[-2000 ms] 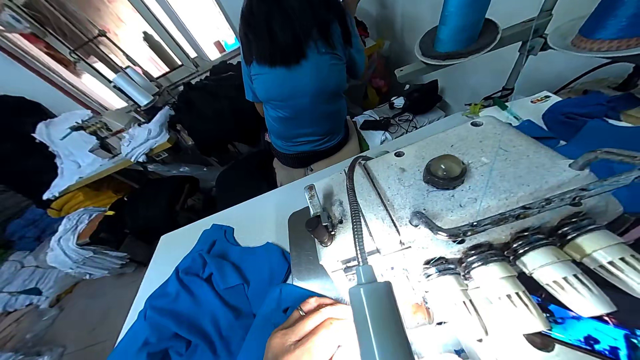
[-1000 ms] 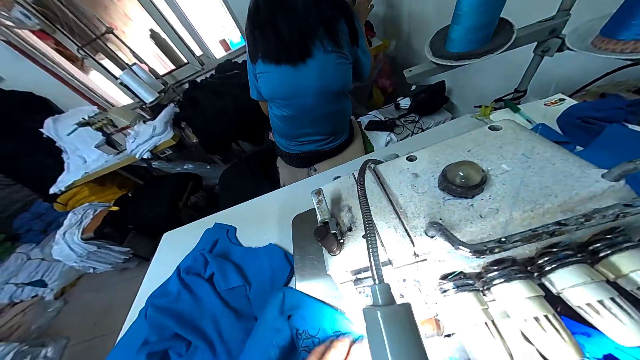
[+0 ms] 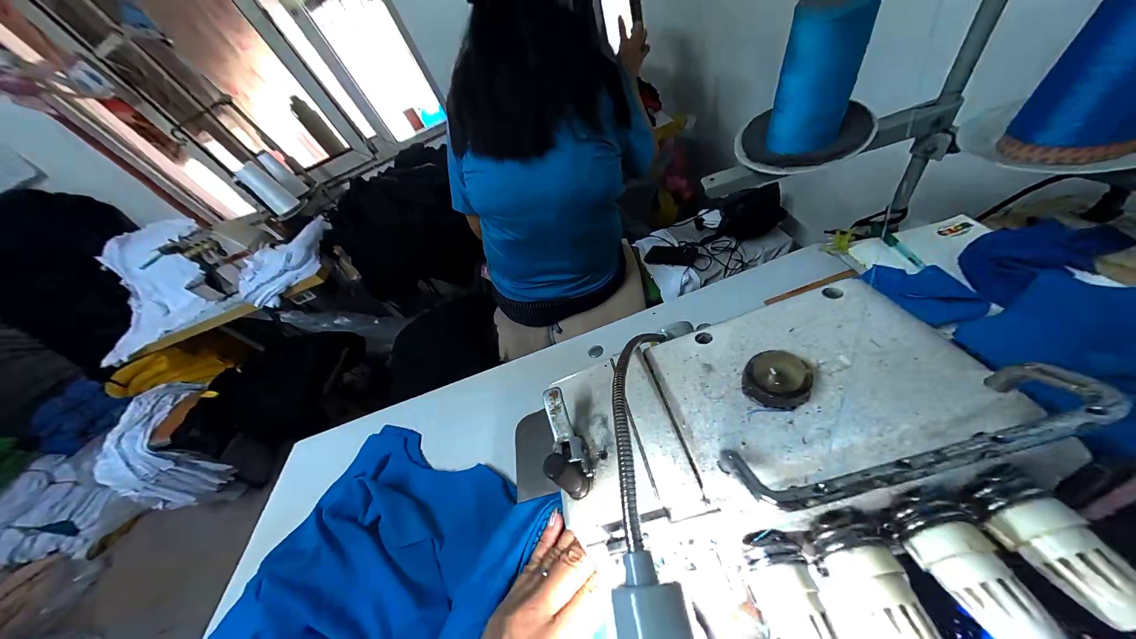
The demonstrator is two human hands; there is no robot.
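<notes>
A blue fabric garment lies on the white sewing table, its edge running up to the left side of an overlock sewing machine. At that edge, my left hand rests with its fingers on the cloth, a ring on one finger; whether it pinches the fabric is unclear. Strong lamp light washes out the area right of the fingers. A gooseneck lamp stands in front of the machine and hides part of it. My right hand cannot be made out.
Blue thread cones stand behind the machine at the right. More blue cloth lies beyond it. Across the table a person in a blue top faces away. White cloth stacks are at the left.
My left hand, mostly out of sight at the bottom one second ago, is now up at the fabric's edge beside the machine. The other person's raised hand shows more clearly.
</notes>
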